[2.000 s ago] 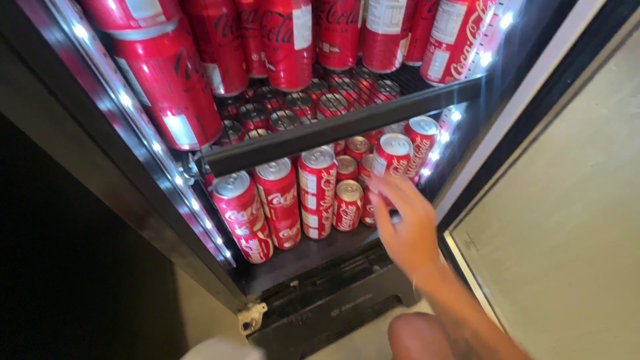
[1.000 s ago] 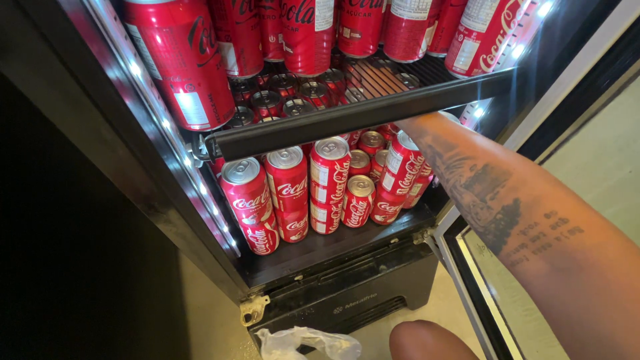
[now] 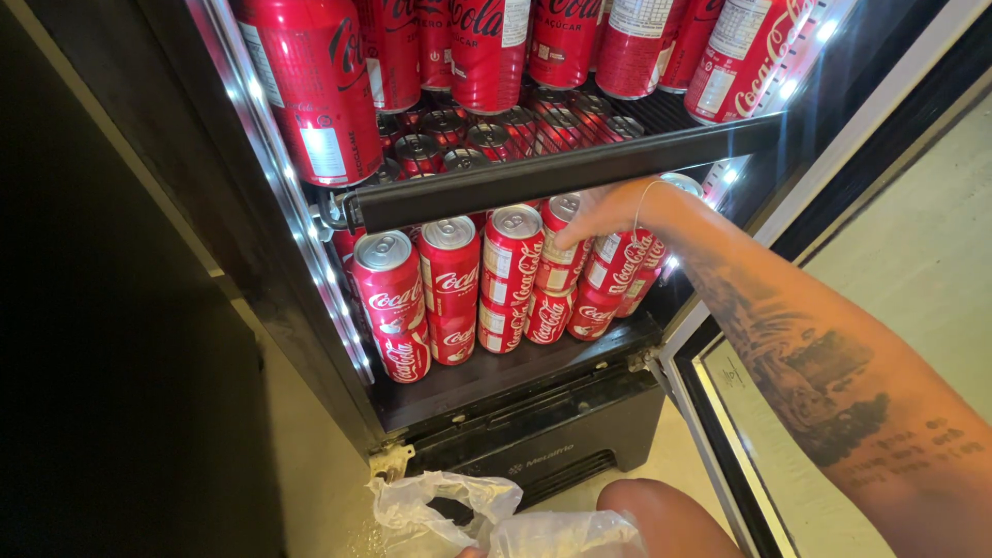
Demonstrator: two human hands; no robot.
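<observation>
My right hand [image 3: 608, 213] reaches under the black shelf edge in a lit drinks cooler. Its thumb lies against the front of a red Coca-Cola can [image 3: 559, 260], which stands on a shorter can [image 3: 550, 316]; the other fingers are blurred or hidden. To the left, a front can with a silver top [image 3: 511, 248] sits on another can, beside more stacked pairs. A small bit of what looks like my left hand [image 3: 470, 552] shows at the bottom edge, by a clear plastic bag [image 3: 442, 504]; the rest is out of view.
Large red cans [image 3: 310, 101] stand on the wire shelf above, whose black front rail [image 3: 558, 167] crosses over my hand. The open glass door [image 3: 744, 434] is at the right. A bare knee [image 3: 666, 515] is near the cooler's black base panel [image 3: 535, 449].
My right hand has come forward from deeper under the shelf to the front row. A taller can now stands on the short front can, whose top was bare before. More of the plastic bag shows.
</observation>
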